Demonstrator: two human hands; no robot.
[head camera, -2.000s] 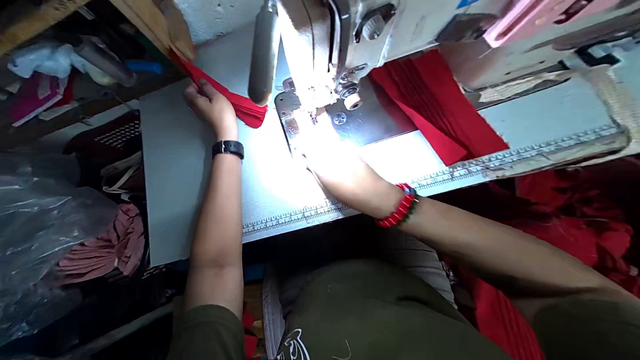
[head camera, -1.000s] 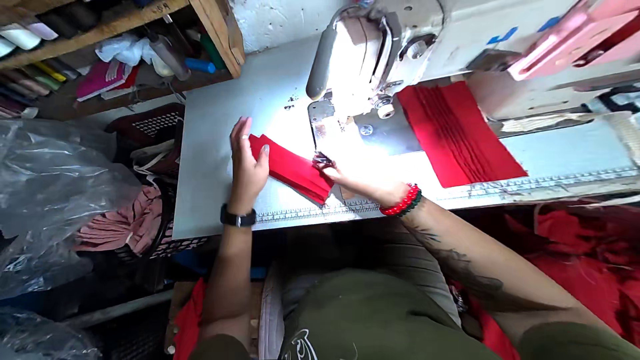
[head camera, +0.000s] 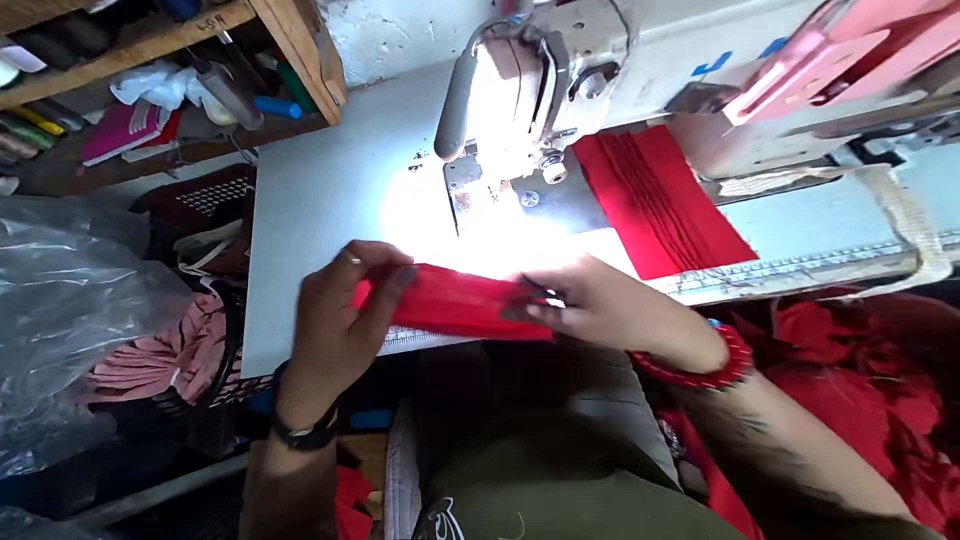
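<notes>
A folded strip of red fabric (head camera: 465, 300) is held over the front edge of the sewing table, just in front of the sewing machine (head camera: 510, 90). My left hand (head camera: 345, 322) grips its left end between thumb and fingers. At its right end is my right hand (head camera: 592, 300), pinching the fabric, with a small dark metal tool, perhaps thread snips, among the fingers. Glare from the machine's lamp washes out the needle area. Right of the needle, a pleated red fabric panel (head camera: 660, 199) lies flat on the machine bed.
A measuring tape (head camera: 810, 266) runs along the table's front edge. At the upper left stands a wooden shelf (head camera: 292, 60) with thread and small items. Left of the table are a plastic basket (head camera: 232, 375) with pink fabric and clear plastic bags (head camera: 82, 300). Red fabric (head camera: 847, 382) lies heaped below right.
Two seconds ago the strip was at the table's far left, held by my left hand, with my right hand by the needle. Both hands now hold it near the front edge. The view has shifted.
</notes>
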